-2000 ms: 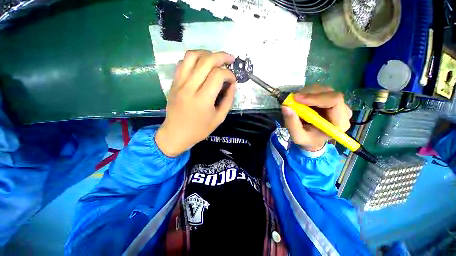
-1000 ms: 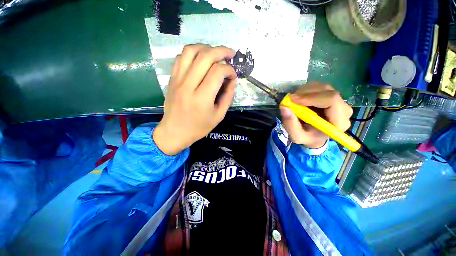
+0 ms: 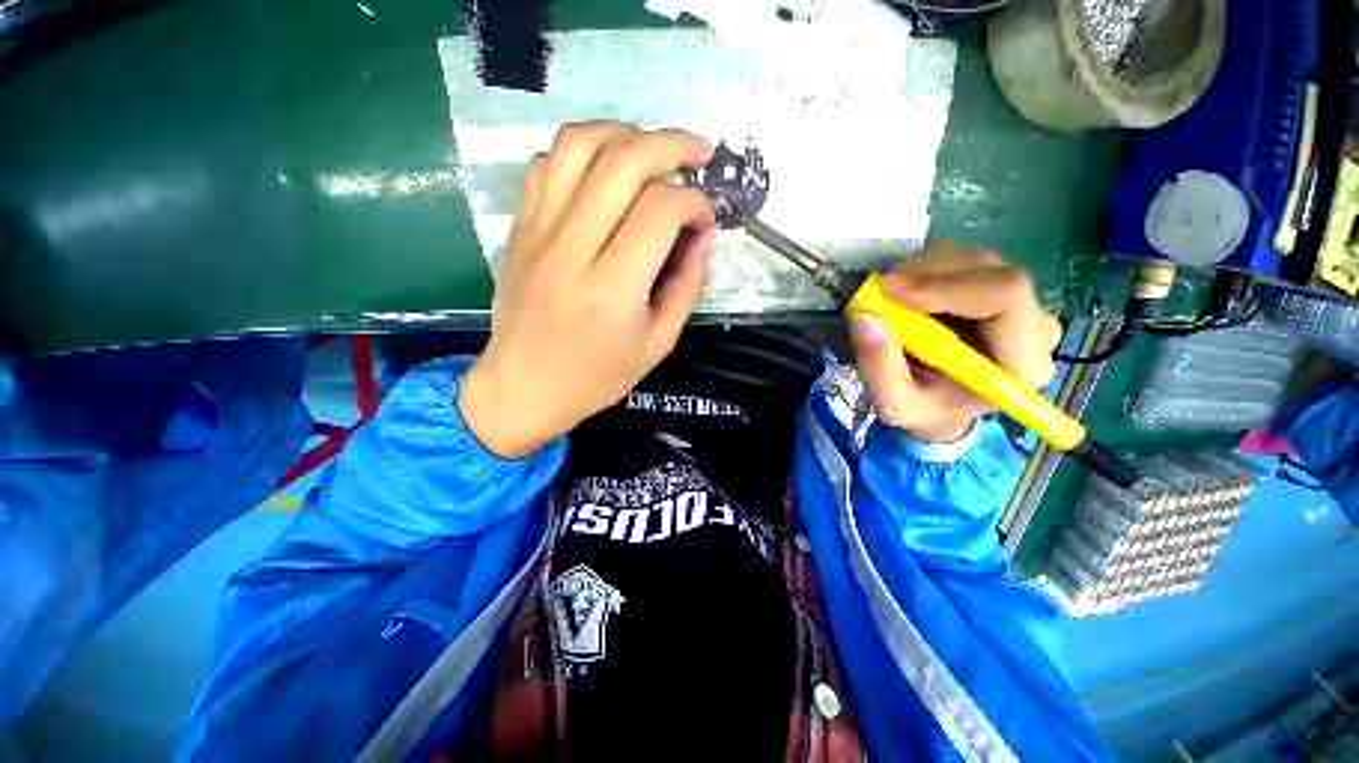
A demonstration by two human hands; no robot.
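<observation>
A small round black circuit board with shiny pads is over the white work sheet. My left hand is at its left edge, thumb and fingertips pinched together there; a tiny pale part seems to show between them, too small to name. My right hand holds the yellow soldering iron like a pen. The iron's thin metal tip points up and left and reaches the lower edge of the board. Whether the tip touches a pad cannot be told.
A green mat lies under the sheet. A black ragged strip is at the sheet's top left. A round pale tub with silvery filling and a blue soldering station stand right. A tray of small parts is low right.
The view has shifted a little, so the tub and sheet sit slightly differently in the picture. Both hands keep their holds, and the iron tip stays at the board's lower edge.
</observation>
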